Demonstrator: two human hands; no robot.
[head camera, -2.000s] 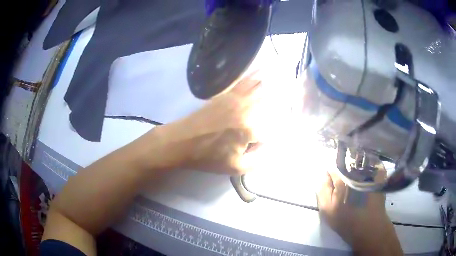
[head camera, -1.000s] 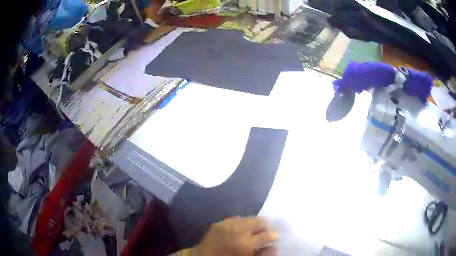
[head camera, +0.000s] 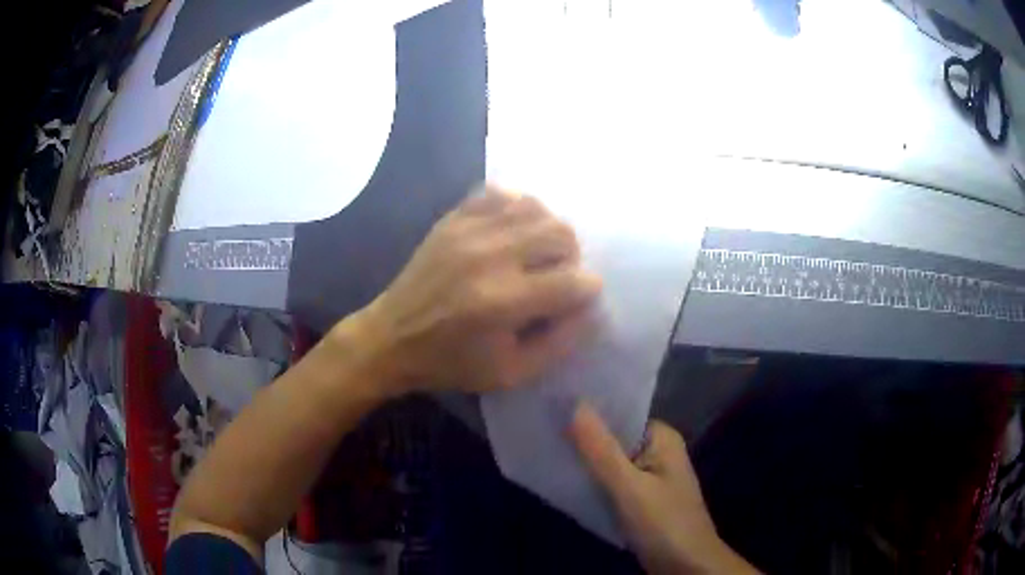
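A dark grey cut panel (head camera: 422, 146) with a curved edge lies on the white machine table and reaches over its front edge. A white panel (head camera: 562, 432) lies along it, washed out by glare at the top, its lower end hanging past the table edge. My left hand (head camera: 495, 298) is on the white panel with curled fingers, slightly blurred; whether it pinches the cloth is hidden. My right hand (head camera: 646, 477) grips the panel's lower right edge, thumb on top.
A ruler strip (head camera: 854, 283) runs along the table's front edge. Black-handled scissors (head camera: 978, 96) lie at the upper right. Another dark piece (head camera: 230, 28) is at the upper left. A red basket (head camera: 148, 416) with scraps stands below left.
The view has shifted down and nearer to the table edge. The machine head has left the picture. My right hand has come into view on the white panel; my left hand appears higher in the picture.
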